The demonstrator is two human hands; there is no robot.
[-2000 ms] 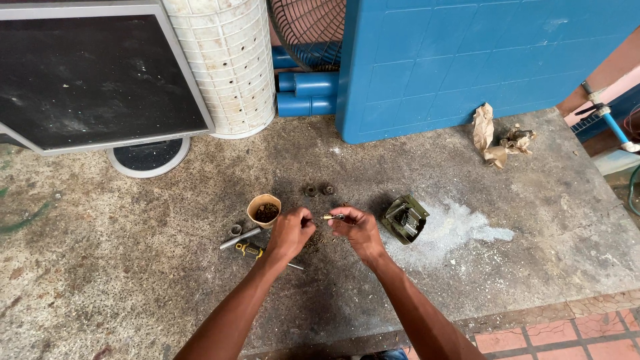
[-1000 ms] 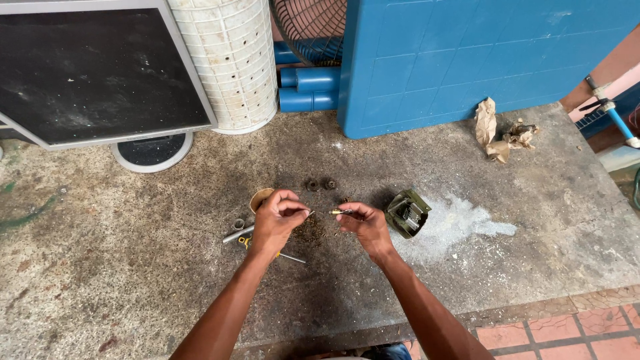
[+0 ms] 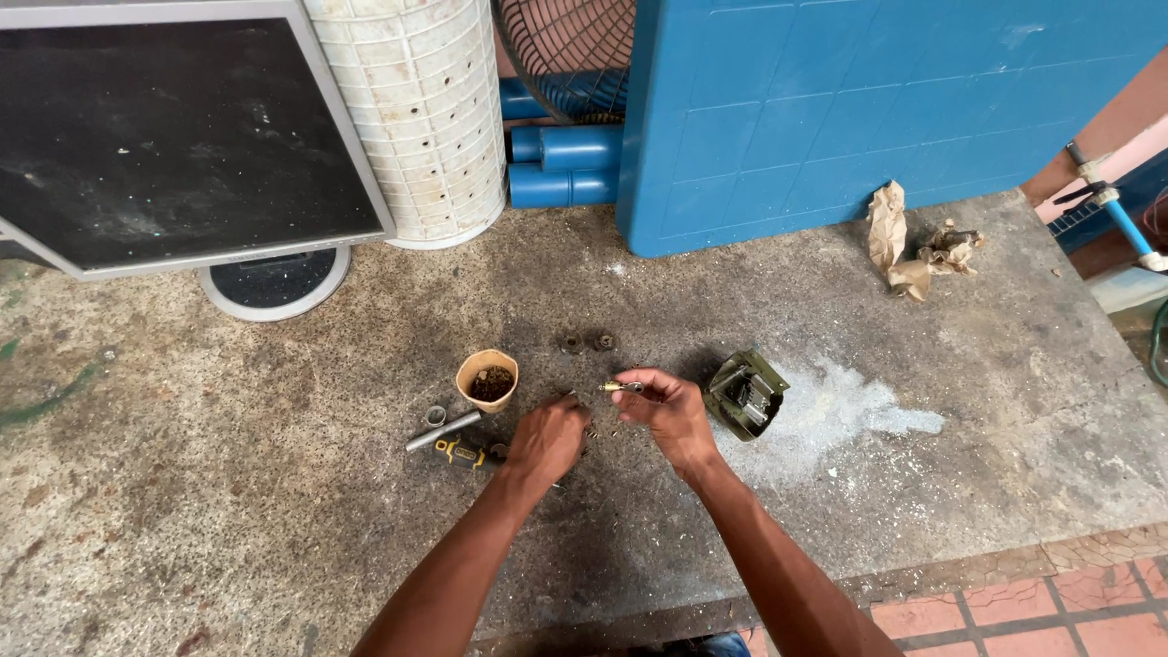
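Observation:
My right hand (image 3: pixel 666 415) pinches a small brass-coloured metal part (image 3: pixel 616 387) between thumb and fingers. Just left of it, my left hand (image 3: pixel 550 432) is low over the concrete slab, fingertips down near small loose bits; whether it grips any cannot be seen. Two small round metal parts (image 3: pixel 588 341) lie beyond the hands. A tan cup (image 3: pixel 488 380) holding dark bits stands left. Near it are a metal ring (image 3: pixel 435 416), a metal tube (image 3: pixel 443 431) and a black and yellow tool (image 3: pixel 463 453), partly hidden by my left hand. An open green container (image 3: pixel 745 396) with metal pieces sits right.
A dusty monitor (image 3: pixel 182 137) and a white perforated cylinder (image 3: pixel 420 119) stand at the back left. Blue pipes (image 3: pixel 566 182), a fan grille (image 3: pixel 575 55) and a large blue panel (image 3: pixel 821 119) are behind. Crumpled brown paper (image 3: pixel 890 237) and pale powder (image 3: pixel 839 411) lie to the right.
My left hand has lowered towards the slab and moved away from the tan cup, which it partly covered a second ago. My right hand still holds the small brass-coloured part.

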